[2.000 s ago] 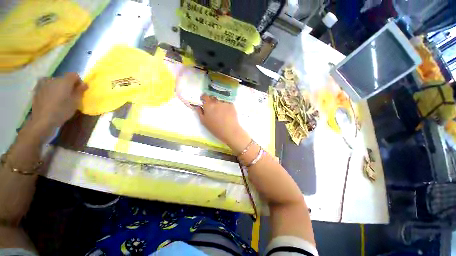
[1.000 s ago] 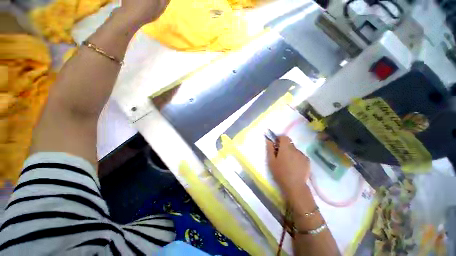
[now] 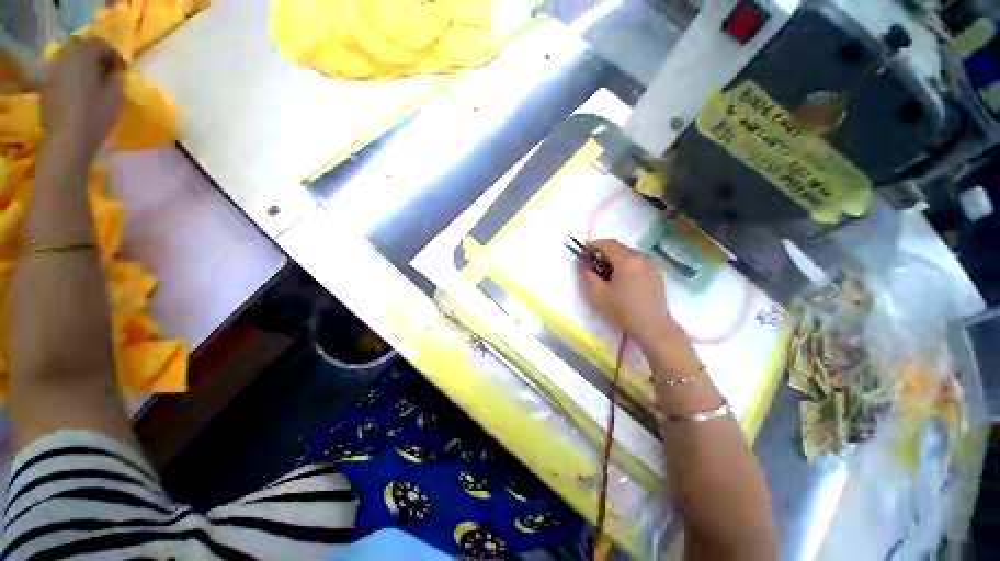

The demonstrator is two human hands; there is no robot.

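Observation:
My left hand (image 3: pixel 82 93) is at the upper left, on a heap of yellow fabric pieces (image 3: pixel 140 110); its fingertips are partly hidden, so its grip is unclear. My right hand (image 3: pixel 627 287) holds dark thread snips (image 3: pixel 593 259), blades pointing up and left, over the white template (image 3: pixel 548 263). A red-dark cord (image 3: pixel 610 438) hangs down from the hand. The template has yellow tape edges and a pink curved outline. The greenish label frame (image 3: pixel 682 263) lies on it under the machine head, just beyond my right hand. No yellow panel is on the template.
The dark machine head (image 3: pixel 822 110) with marked yellow tape (image 3: pixel 784 151) stands at the upper right. A label pile (image 3: pixel 833 373) lies right of the template. A stack of yellow panels (image 3: pixel 384 33) lies at the top. A shiny metal bed plate (image 3: pixel 461 181) borders the template.
My left hand has moved from the finished panels at the top to the yellow heap at the far left. The view has shifted left. My right hand still holds the snips over the template.

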